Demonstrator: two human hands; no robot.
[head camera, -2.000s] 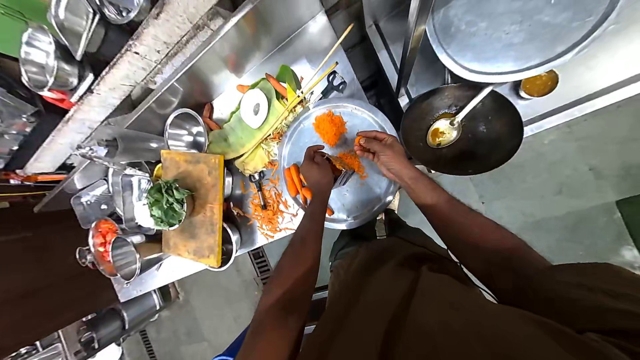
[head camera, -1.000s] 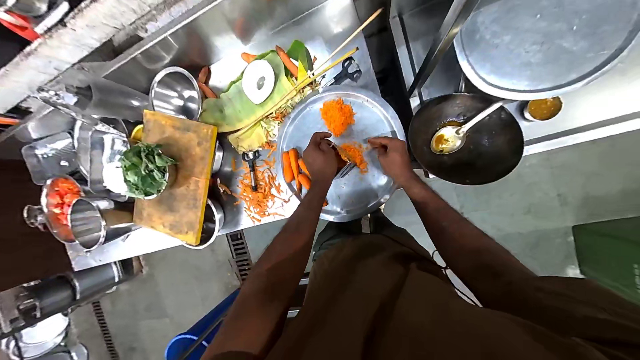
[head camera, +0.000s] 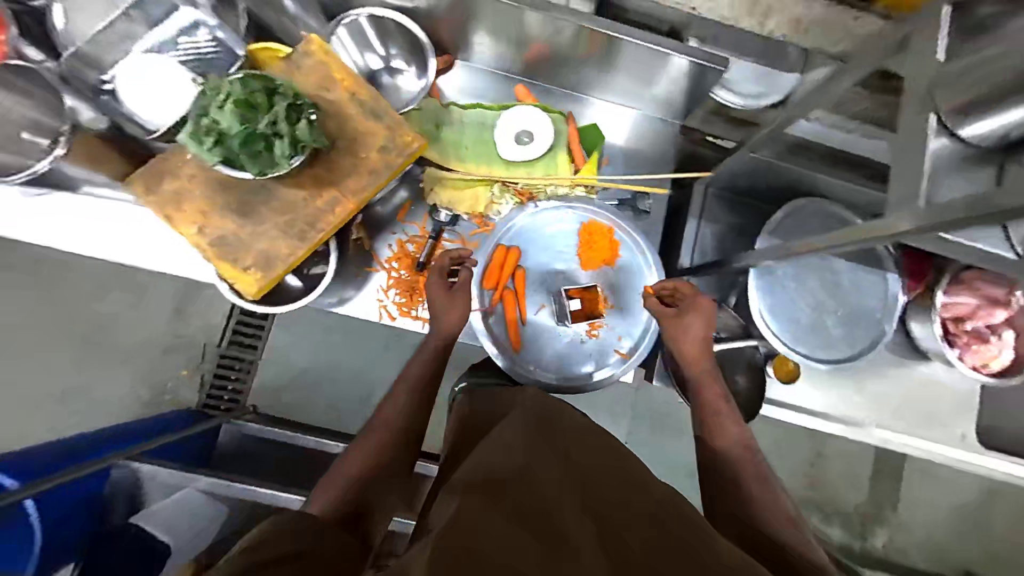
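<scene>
A round metal tray (head camera: 552, 352) holds several peeled carrots (head camera: 512, 318) on its left, a heap of grated carrot (head camera: 598, 245) at the upper right and a metal box grater (head camera: 579, 305) with orange shreds in and beside it. My left hand (head camera: 450, 296) is over the tray's left rim, fingers curled; whether it holds anything is unclear. Near it, a peeler with a black handle (head camera: 432, 242) lies among carrot peelings (head camera: 400, 276). Past the tray's right rim, my right hand (head camera: 682, 312) pinches a small piece of carrot (head camera: 649, 291) between thumb and fingers.
A worn yellow cutting board (head camera: 280, 200) on pots bears a bowl of green leaves (head camera: 252, 124). Behind the tray are a banana leaf (head camera: 456, 132), a white ring-shaped object (head camera: 524, 134) and two thin sticks (head camera: 640, 175). A dark wok (head camera: 740, 384) and a pot of raw meat (head camera: 980, 320) stand right.
My hands have moved apart to opposite sides of the tray. The grater, earlier at my left hand, now lies let go on the tray. The view has turned.
</scene>
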